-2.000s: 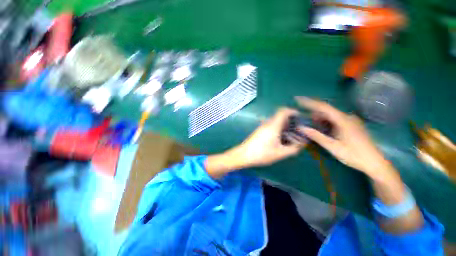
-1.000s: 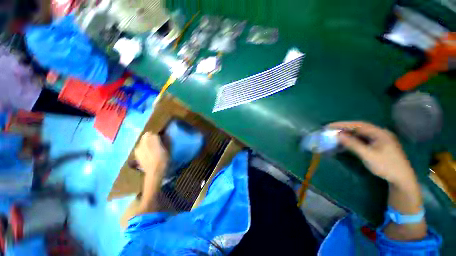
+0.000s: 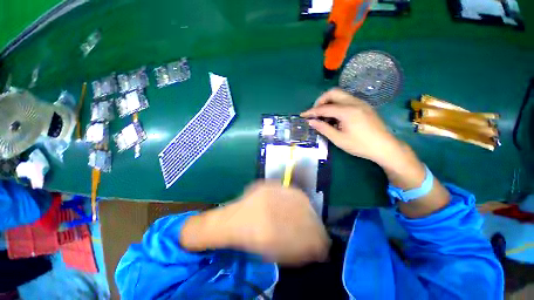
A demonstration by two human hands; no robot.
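Note:
A tablet unit (image 3: 321,167) lies upright in front of me at the mat's near edge, black-edged and silver-white inside. A mainboard (image 3: 293,130) sits at its far end, with a yellow-orange strip (image 3: 289,166) running from it toward me. My right hand (image 3: 350,126) pinches at the mainboard's right far corner with thumb and index finger; whether it holds something small is hidden. My left hand (image 3: 278,222) is blurred over the near part of the unit, and its fingers cannot be made out. A pale blue band (image 3: 417,186) is on my right wrist.
A label sheet (image 3: 198,130) and several spare mainboards (image 3: 131,102) lie left. An orange electric screwdriver (image 3: 346,35) hangs beyond my right hand, beside a round speckled dish (image 3: 370,77). Flex cables (image 3: 457,122) lie right. Other units (image 3: 486,10) are at the far side. A fan grille (image 3: 23,122) is far left.
My left hand has come from the cardboard box at lower left to the unit now in front of me. The mainboard from my right hand now appears at the unit's far end.

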